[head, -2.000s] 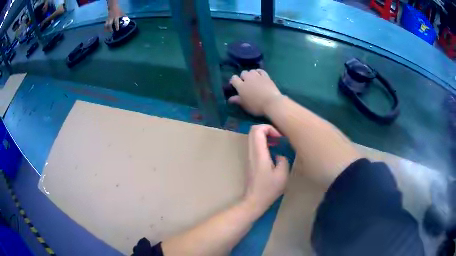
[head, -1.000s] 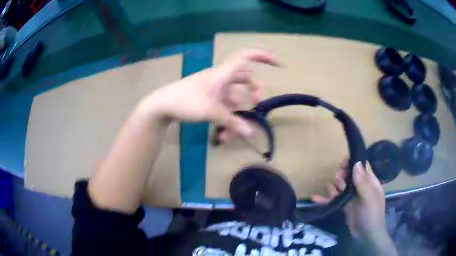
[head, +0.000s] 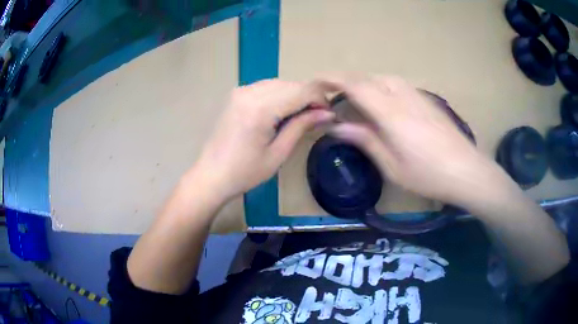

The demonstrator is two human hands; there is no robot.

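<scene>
A black headphone lies at the front of the tan sheet (head: 355, 44). Its ear cup (head: 344, 177) faces up below my hands, with a pale slot in its face. The headband (head: 412, 223) curves from the cup to the right, partly beyond the sheet's front edge, and shows again right of my right hand. My left hand (head: 266, 130) and my right hand (head: 396, 123) meet above the cup. Their fingertips pinch a dark part of the headphone, probably the yoke arm; the fingers hide most of it. Both hands are somewhat blurred.
Several loose black ear cups (head: 521, 155) stand at the right of the sheet. A second tan sheet (head: 139, 133) lies at the left, past a green strip of bench (head: 258, 57). Dark headphones (head: 52, 57) lie on the far left line. A blue bin (head: 28, 234) is at lower left.
My left hand has come down to the headphone. My right hand has moved from the right side of the headband to meet it. The view has shifted, and the cup now lies nearer the sheet.
</scene>
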